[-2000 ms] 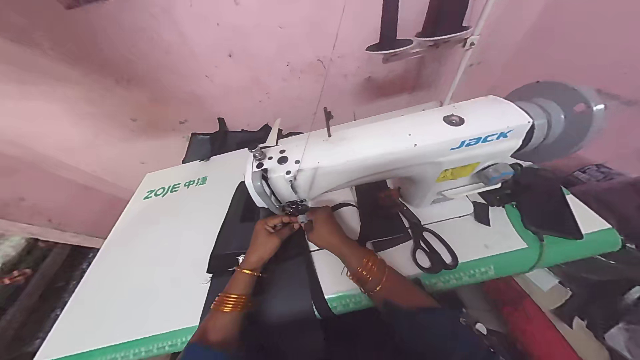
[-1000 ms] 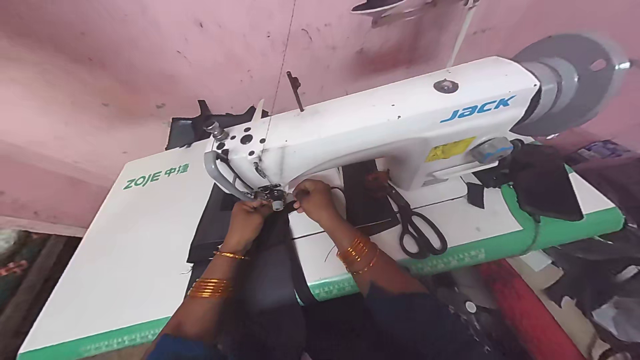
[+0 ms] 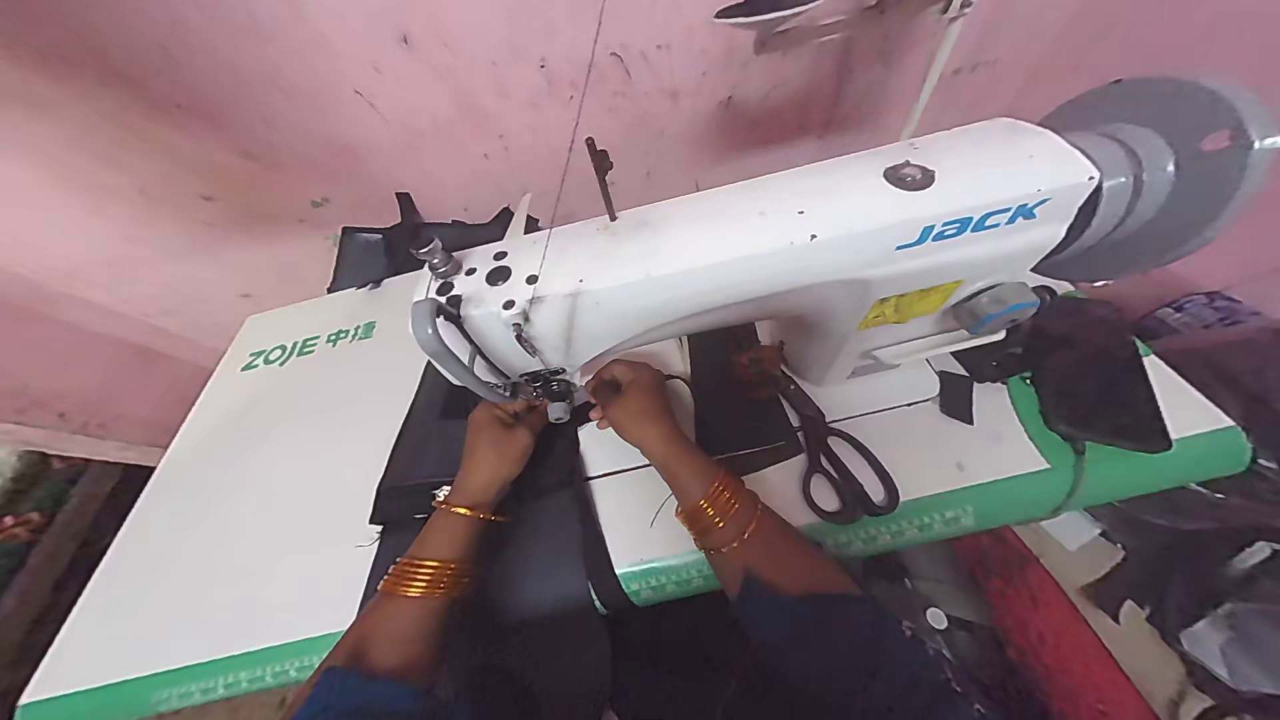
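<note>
A white Jack sewing machine (image 3: 760, 240) stands on a white table with a green front edge. My left hand (image 3: 505, 435) is at the needle end, its fingertips bent close beside the thread tension knob and partly hidden by the machine's head. To the right of that knob, my right hand (image 3: 635, 400) has its thumb and fingers pinched together near the needle area; what lies between them is too small to tell. Black fabric (image 3: 540, 530) lies under my left hand and hangs over the front edge. A dark thread (image 3: 570, 160) runs down to the machine's head.
Black-handled scissors (image 3: 845, 475) lie right of my right forearm, over a piece of black fabric (image 3: 735, 400). The machine's handwheel (image 3: 1160, 180) is at the far right, with a dark pouch-like thing (image 3: 1095, 375) below. More black material (image 3: 375, 255) lies behind the machine's head, near the pink wall.
Both hands have stayed at the needle end. My right hand has shifted slightly, from close against my left hand to a little apart from it.
</note>
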